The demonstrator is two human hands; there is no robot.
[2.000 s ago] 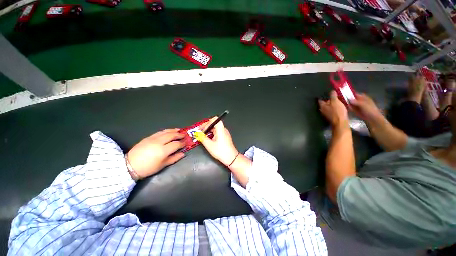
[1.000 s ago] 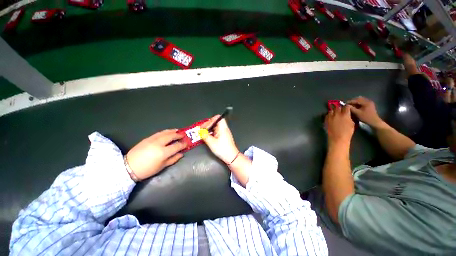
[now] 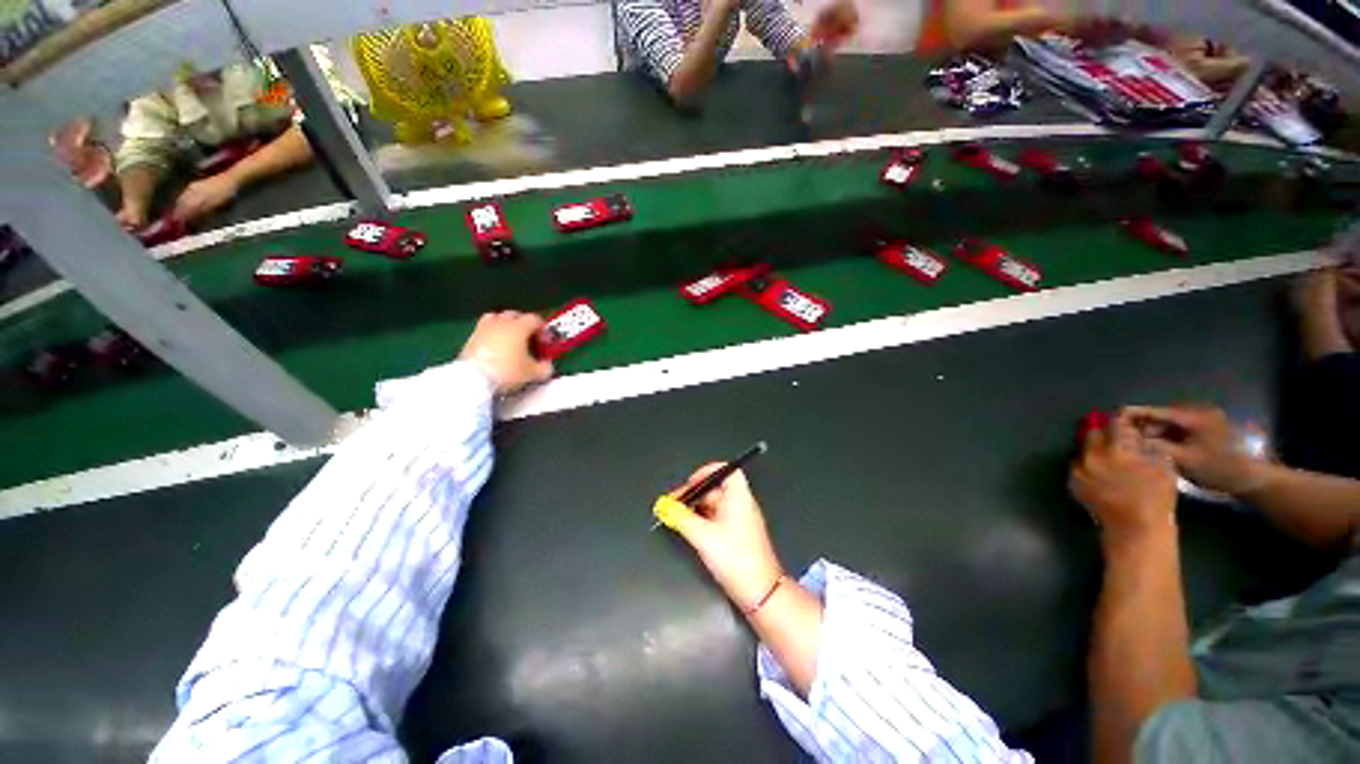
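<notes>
My left hand [image 3: 507, 352] is stretched out over the belt edge rail, its fingers at the end of a red product unit [image 3: 571, 327] with a white label. That unit is on the green belt; whether I grip it or only touch it is hard to tell. My right hand [image 3: 719, 523] is above the dark worktop [image 3: 627, 627] and holds a slim black pen-like tool [image 3: 726, 478] with a yellow section near its tip. No unit shows under the tool.
The green belt [image 3: 656, 321] carries several other red units. A white rail [image 3: 835, 332] edges it. A grey post [image 3: 194, 314] stands at left. A neighbour's hands [image 3: 1141, 463] hold a small red item at right. People, a yellow openwork item [image 3: 433, 82] and printed packs [image 3: 1119, 78] are across the belt.
My left hand has moved from the worktop out to the belt. The red unit I was working on is gone from under the tool. The view has tilted up, showing the belt's far side.
</notes>
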